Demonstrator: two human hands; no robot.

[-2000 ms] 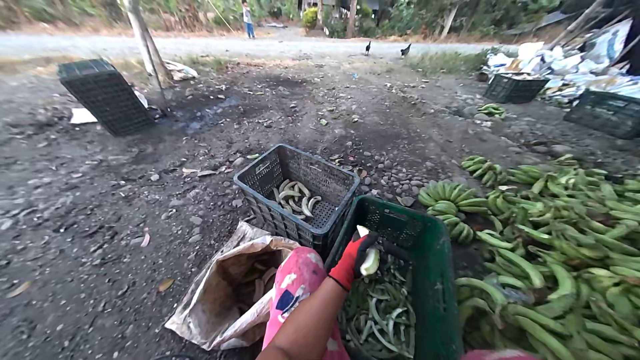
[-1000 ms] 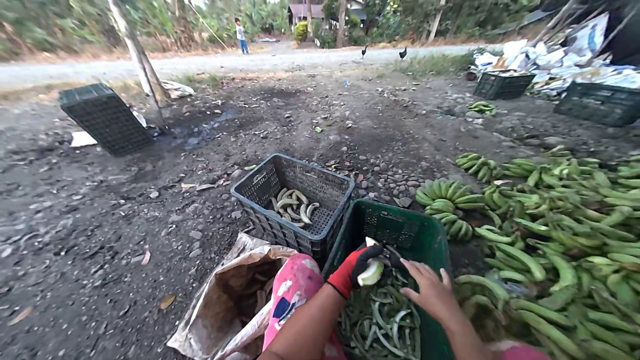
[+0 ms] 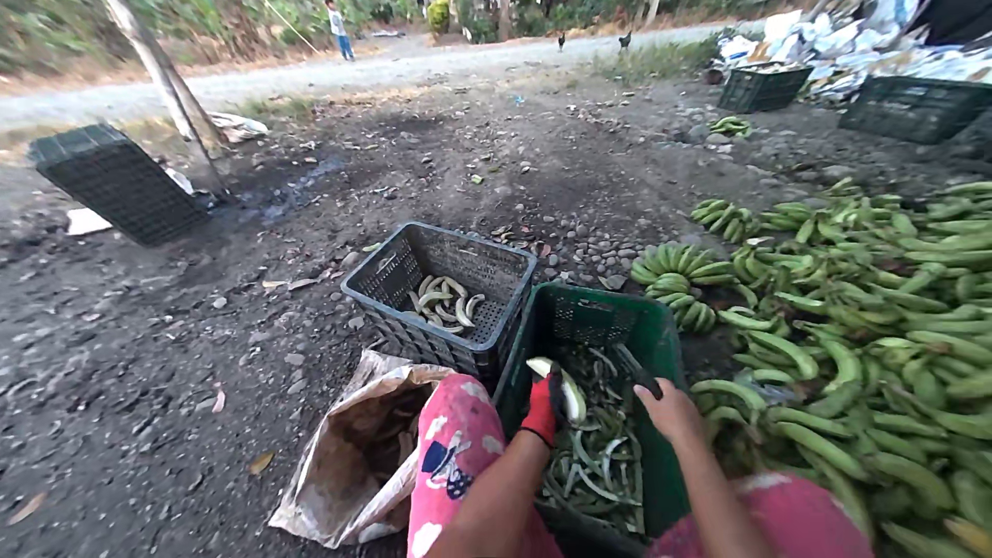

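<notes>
My left hand [image 3: 545,404], in a red and black glove, grips a partly peeled green banana [image 3: 572,394] over a green plastic crate [image 3: 663,341]. Bare of any glove, my right hand [image 3: 668,409] holds a knife [image 3: 632,361] by its dark handle, a little right of the banana. Strips of green peel [image 3: 601,465] lie in the crate beneath both hands. A grey plastic crate [image 3: 496,267] beside it holds several peeled bananas [image 3: 446,301].
An open sack [image 3: 325,480] stands left of my knee. Green banana bunches [image 3: 868,349] are heaped at the right. A tilted crate [image 3: 116,182] leans near a pole at left. More crates [image 3: 763,87] and a person [image 3: 339,29] are farther off.
My right hand has moved slightly right, away from the banana, and the knife now shows. Two seconds ago only my left hand was over the green crate.
</notes>
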